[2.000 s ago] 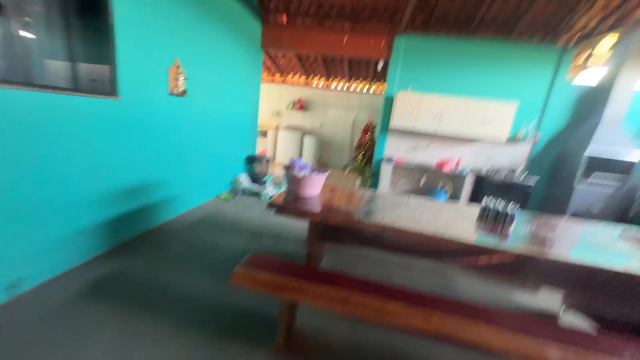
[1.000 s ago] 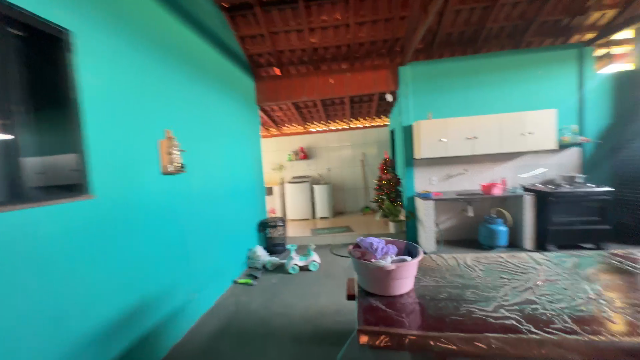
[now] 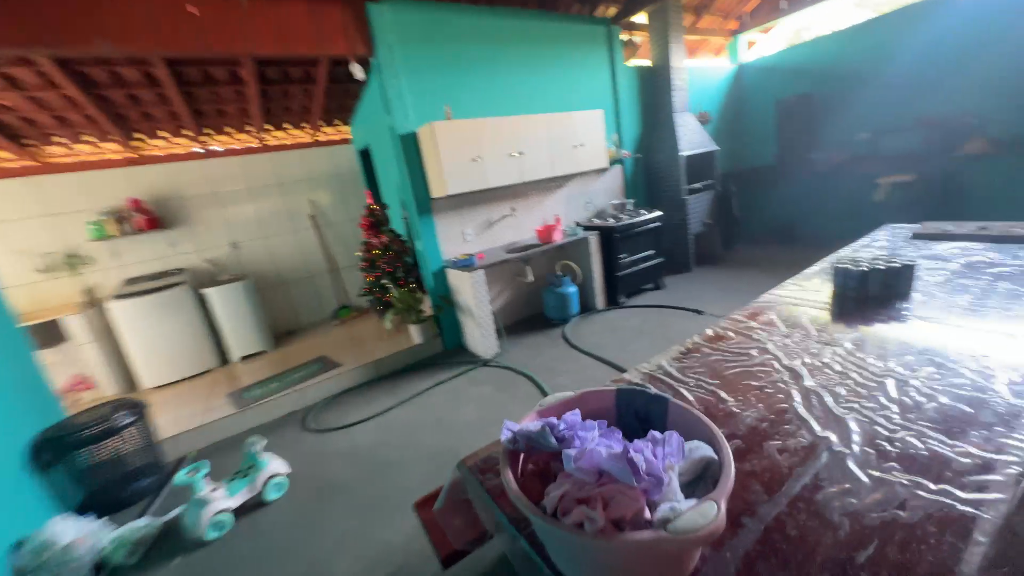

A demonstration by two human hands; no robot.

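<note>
Neither my left hand nor my right hand shows in the head view. Close in front of me, a pink plastic tub (image 3: 624, 552) stands at the near left corner of a long table with a clear, wrinkled cover (image 3: 800, 400). Crumpled cloths (image 3: 616, 456), lilac, pink and whitish, lie in the tub. Farther back on the table is a group of dark containers (image 3: 872, 280), too blurred to name exactly.
A garden hose (image 3: 432, 392) loops over the floor. At the left stand a ride-on toy (image 3: 232, 488) and a black basket (image 3: 100, 456). Beyond are a washing machine (image 3: 164, 328), a Christmas tree (image 3: 384, 256), a blue gas cylinder (image 3: 562, 298) and a black stove (image 3: 632, 256).
The view has come much closer to the table and tub and has turned right. No hand shows in any of the frames.
</note>
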